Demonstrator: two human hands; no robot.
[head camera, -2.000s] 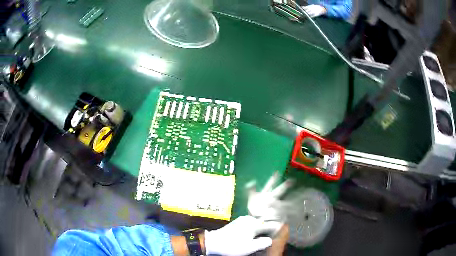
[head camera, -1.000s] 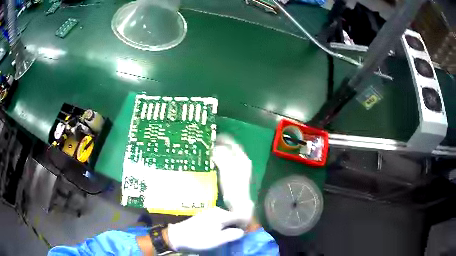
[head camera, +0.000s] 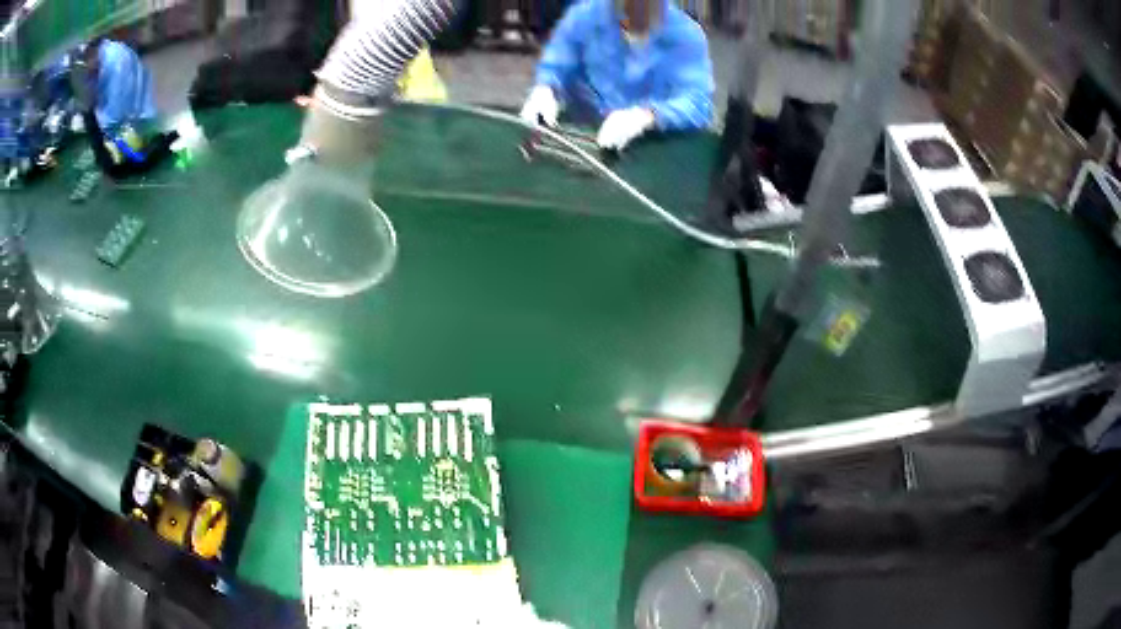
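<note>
A large green circuit board (head camera: 400, 498) lies on the green mat (head camera: 566, 528) at the bottom centre. Its upper part shows rows of white slots. Its lower part is glaring white and cut off by the bottom edge. A small white patch at the bottom edge, by the board's lower right, looks like a sliver of my right hand (head camera: 538, 618) in a white glove. Its fingers and anything in it are hidden. My left hand is out of the picture.
Black parts box (head camera: 160, 522) with yellow tape roll, left. Red tray (head camera: 645, 473) and clear round disc (head camera: 707, 590), right. Clear hood (head camera: 317, 240) on a ribbed hose, above the bench. White fan unit (head camera: 965, 215), right. Gloved person in blue (head camera: 633, 74) across the bench; another at far left.
The view has tilted up, so the board and trays sit lower and people across the bench show. My two white-gloved hands, earlier together beside the board, have almost left the picture.
</note>
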